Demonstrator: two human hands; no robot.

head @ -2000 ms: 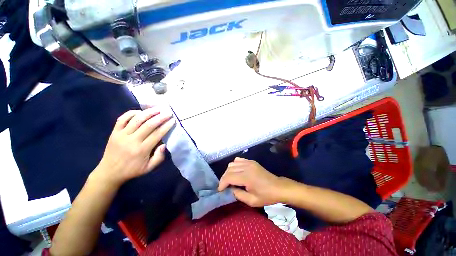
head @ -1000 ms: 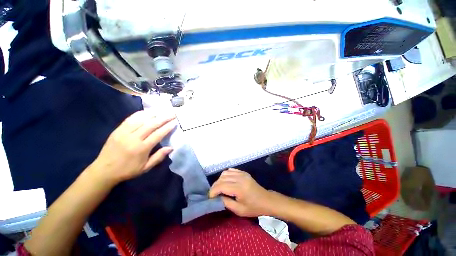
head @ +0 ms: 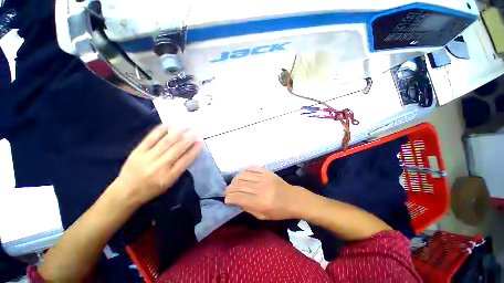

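Observation:
My left hand point(head: 157, 163) lies flat, fingers together, on the grey-white strip point(head: 207, 171) just in front of the needle area of the white JACK sewing machine point(head: 248, 52). My right hand point(head: 260, 193) holds the strip's edge between bent fingers at the table's front edge, near my lap. The strip runs from the needle area down to my lap. A large navy panel point(head: 66, 127) spreads to the left of it, with dark folds hanging under my left wrist. The presser foot is hard to make out in the glare.
Thread snips point(head: 320, 113) with a brown-red cord point(head: 346, 135) lie on the machine bed point(head: 265, 132). A red-orange crate point(head: 436, 185) with navy cloth stands at the right, another red crate point(head: 447, 260) below it. A crumpled white piece point(head: 305, 243) is beside my lap.
The strip has shifted toward the needle, and its lower part has moved up. My right hand has moved up and left with it. My left hand stays on the strip; dark cloth has bunched below it.

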